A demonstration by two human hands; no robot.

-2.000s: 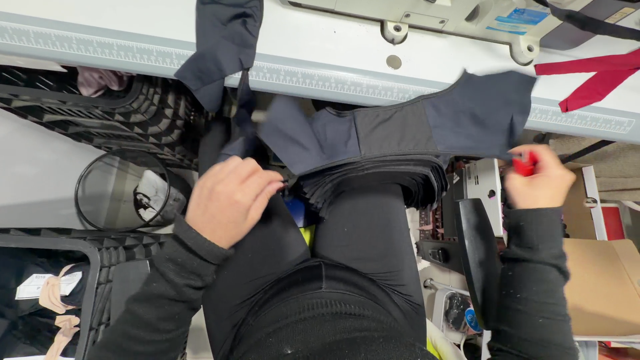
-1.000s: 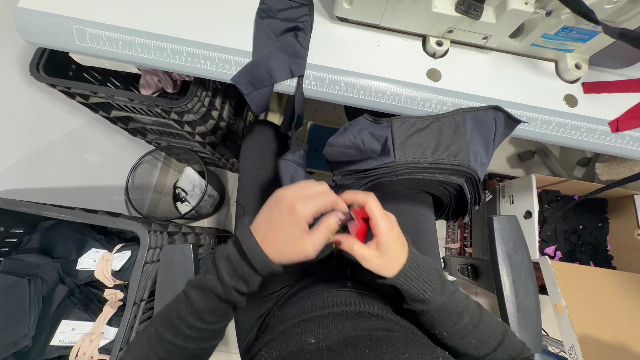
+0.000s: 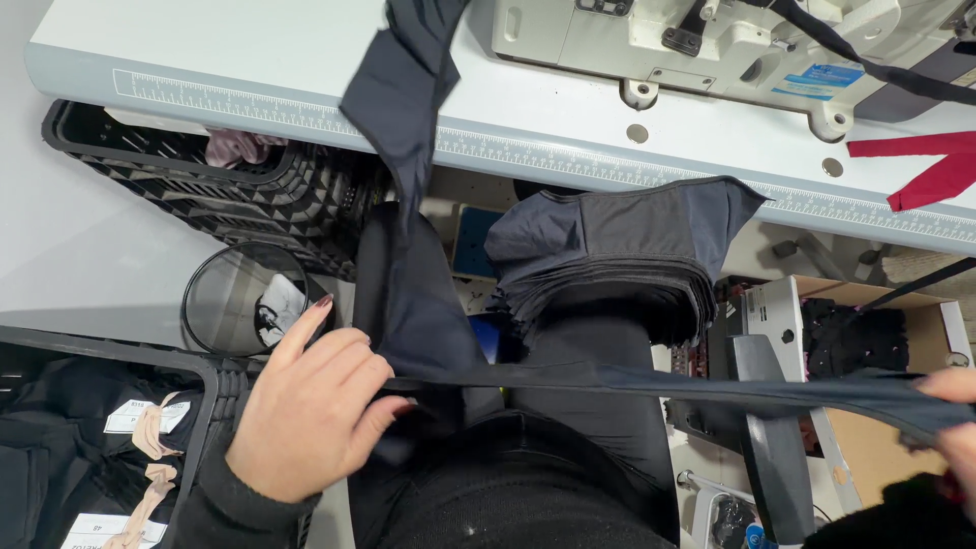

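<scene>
My right hand [image 3: 949, 412], cut by the right edge, pinches one end of a dark navy fabric piece [image 3: 686, 381] stretched across my lap. My left hand [image 3: 320, 389] is at the strip's other end, thumb and fingers apart; whether it grips the fabric is unclear. A connected dark fabric piece [image 3: 412, 99] hangs over the table edge and down to my left thigh. A stack of dark fabric pieces with black middle panels [image 3: 633, 229] lies over my other thigh. The red object is barely visible, if at all, by my right hand.
A white table [image 3: 229, 46] with a ruler edge carries a sewing machine [image 3: 717, 69] and red fabric strips [image 3: 923, 175]. Black crates [image 3: 206, 374] and a round mesh bin [image 3: 191, 305] stand left. An armrest [image 3: 770, 450] and cardboard box [image 3: 869, 457] are right.
My hands, together at a small red object one second ago, are now far apart. My right hand has moved right, and a fabric piece is now drawn out across my lap.
</scene>
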